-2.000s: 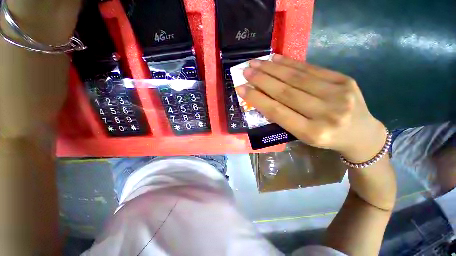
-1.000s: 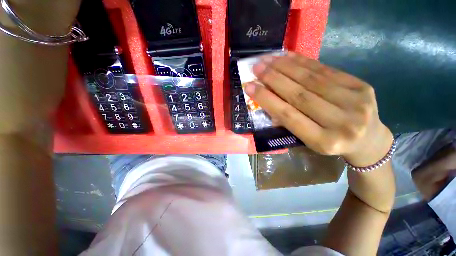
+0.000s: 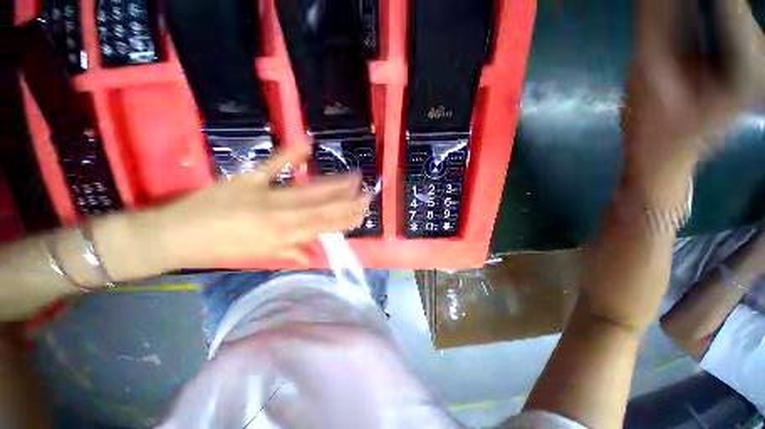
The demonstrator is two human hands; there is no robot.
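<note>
Open black flip phones lie in a red tray (image 3: 419, 253). The rightmost phone (image 3: 432, 188) shows its full keypad and a faint "4G" mark on its lid. My left hand (image 3: 268, 209) is stretched over the keypads of the phones left of it, fingers extended, partly hiding them. A whitish shiny strip (image 3: 342, 258) shows just below its fingertips, over the tray's near edge; whether the hand holds it is unclear. My right hand (image 3: 692, 75) is strongly blurred at the upper right, beyond the tray; what it holds, if anything, cannot be made out.
More phones (image 3: 126, 32) lie in the tray's far row, upper left. One tray slot (image 3: 153, 138) shows bare red. A dark green bench mat (image 3: 570, 167) lies right of the tray. A cardboard box (image 3: 503, 302) stands below the bench edge. Another person's arm (image 3: 713, 293) is at the right.
My right hand has left the rightmost phone and moved up and right; the labelled block no longer shows there. My left hand has come over the keypads. More of the tray's left shows.
</note>
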